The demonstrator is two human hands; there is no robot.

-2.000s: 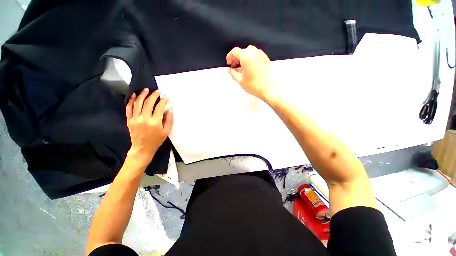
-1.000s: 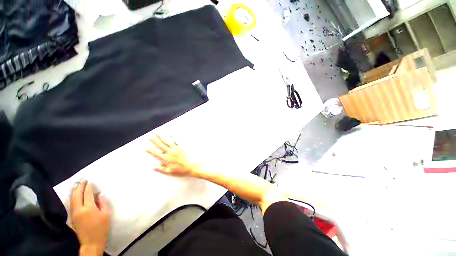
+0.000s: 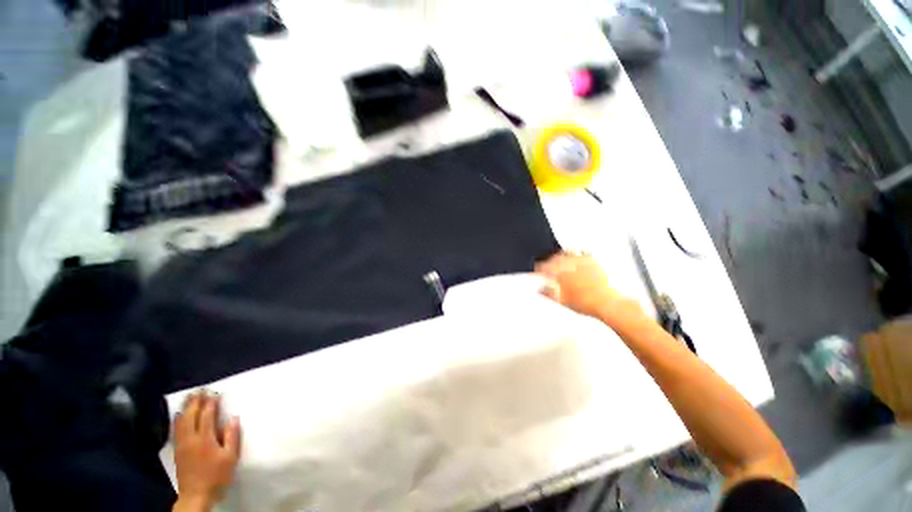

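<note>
A large white paper pattern (image 3: 400, 410) lies over the near side of the flat black cloth (image 3: 340, 260). My left hand (image 3: 206, 445) rests flat on the pattern's left end, fingers slightly apart. My right hand (image 3: 578, 282) is closed on the pattern's far right corner, by the corner of the black cloth. A short dark strip with a greyish edge (image 3: 434, 287) lies on the cloth at the pattern's notch. Bunched black cloth (image 3: 70, 390) lies left of my left hand. The picture is blurred.
Tailor's shears (image 3: 668, 312) lie right of my right hand, partly behind the forearm. A yellow tape roll (image 3: 568, 157), a pink and black item (image 3: 592, 81) and a black box shape (image 3: 398, 97) stand at the far side. Crinkled dark cloth (image 3: 195, 120) lies far left. The table edge (image 3: 735, 310) runs along the right.
The view has turned and moved along the table. My right hand has gone from lying open on the pattern to gripping its far right corner. My left hand stays at the left end.
</note>
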